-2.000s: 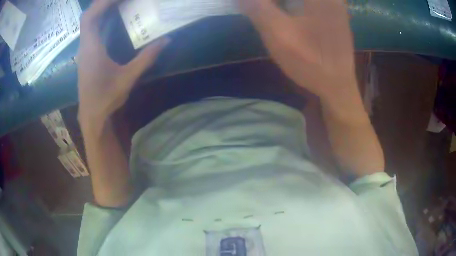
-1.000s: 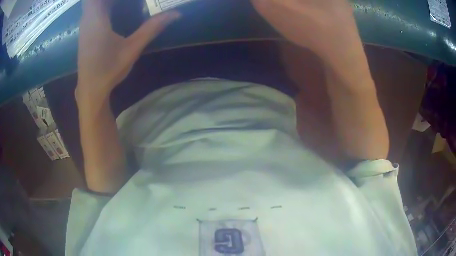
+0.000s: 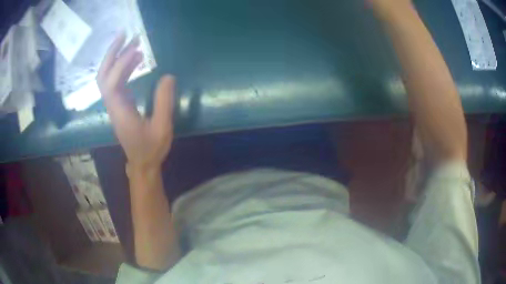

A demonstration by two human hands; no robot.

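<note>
My left hand (image 3: 136,105) is blurred, over the bench edge at the left, with its fingers apart and nothing in it. Its fingertips overlap the corner of a stack of printed leaflets (image 3: 91,55) lying on the bench; I cannot tell whether they touch it. My right arm reaches forward to the top edge. Only the base of my right hand (image 3: 383,4) shows, cut off by the frame, so what it holds is hidden.
The dark green tabletop (image 3: 249,50) spans the view. Folded white pieces (image 3: 19,72) lie at the far left. A printed strip (image 3: 475,36) lies at the right. Below the bench edge at left are small printed pieces (image 3: 91,194) in a brown box (image 3: 50,205).
The white paper between my hands is no longer in view. My left hand has moved to the leaflet stack with fingers spread. My right arm has stretched forward and right, and more bench shows.
</note>
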